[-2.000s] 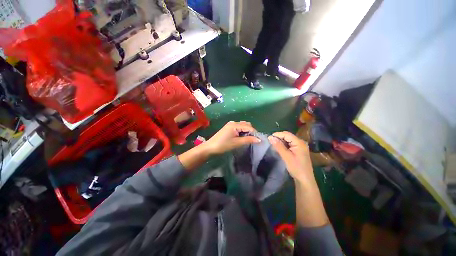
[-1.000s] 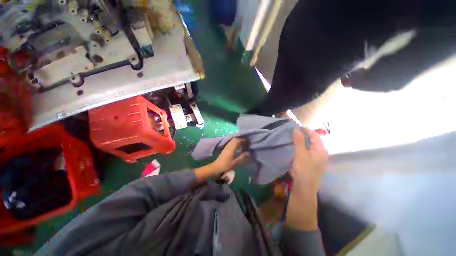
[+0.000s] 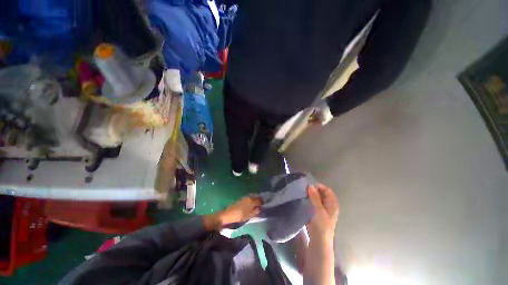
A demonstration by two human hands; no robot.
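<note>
A grey garment panel (image 3: 287,206) hangs folded and bunched between my two hands, above the green floor. My left hand (image 3: 243,210) grips its left side near the lower middle of the view, fingers closed on the cloth. My right hand (image 3: 324,203) pinches its upper right edge between thumb and fingers. The panel shows lighter and darker grey faces. Its lower part is blurred.
A person in dark clothes (image 3: 289,55) stands close in front, holding papers (image 3: 303,125). A white machine table (image 3: 133,172) with a thread cone (image 3: 116,69) is at left, above red plastic baskets (image 3: 28,234). Blue garments (image 3: 186,33) lie beyond. A pale wall (image 3: 412,183) is at right.
My view has turned and moved forward, past the red stool and fire extinguisher. The dark-clothed person now stands nearer than at first. The panel has been spread and refolded, still in both hands.
</note>
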